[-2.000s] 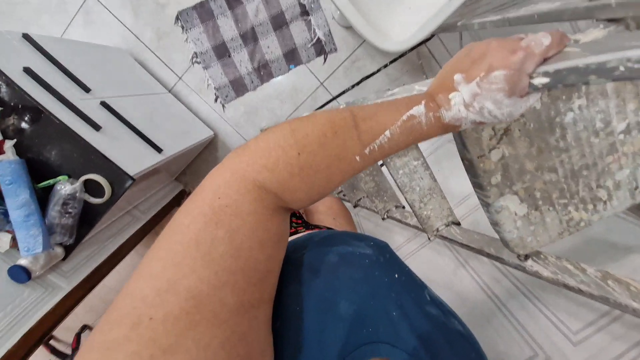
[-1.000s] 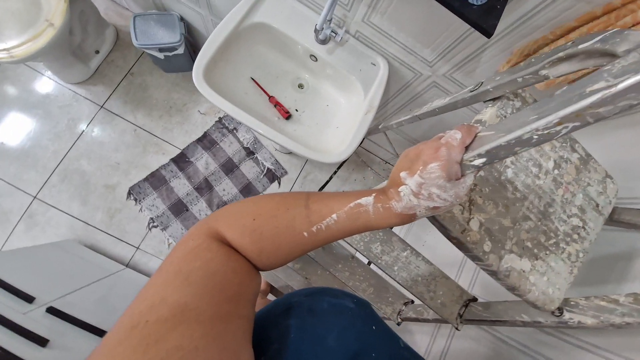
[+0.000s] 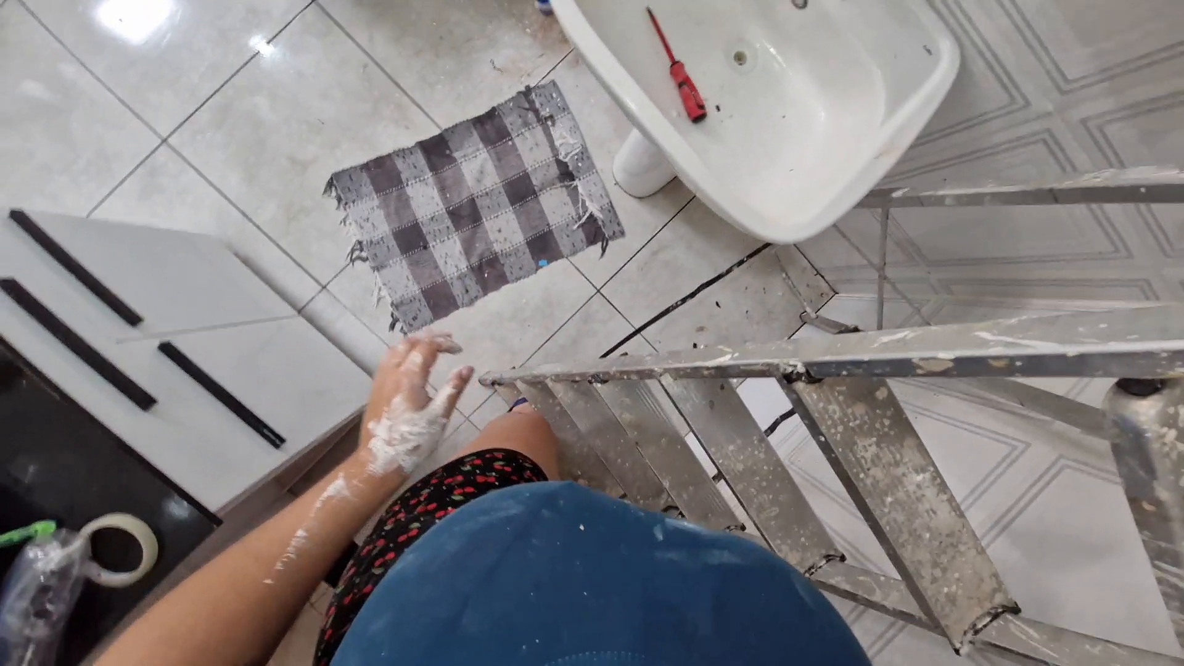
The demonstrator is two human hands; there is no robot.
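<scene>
My left hand (image 3: pixel 413 398), smeared with white paste, hangs in the air left of the metal stepladder's side rail (image 3: pixel 703 363). Its fingers are apart and nothing is in them. Beyond the fingertips a checked fringed rag rug (image 3: pixel 476 203) lies on the tiled floor. The ladder's paint-spattered steps (image 3: pixel 906 499) run down beside my body, and one bare leg shows near its foot. My right hand is out of view.
A white washbasin (image 3: pixel 805 129) holds a red screwdriver (image 3: pixel 686 90). At the left stands a white cabinet (image 3: pixel 194 277) with black handles and a dark top (image 3: pixel 55 444), bearing a roll of tape (image 3: pixel 146 546) and a plastic-wrapped item (image 3: pixel 42 592).
My left hand has let go of the ladder's upper part and moved down and left, away from it. The view has shifted.
</scene>
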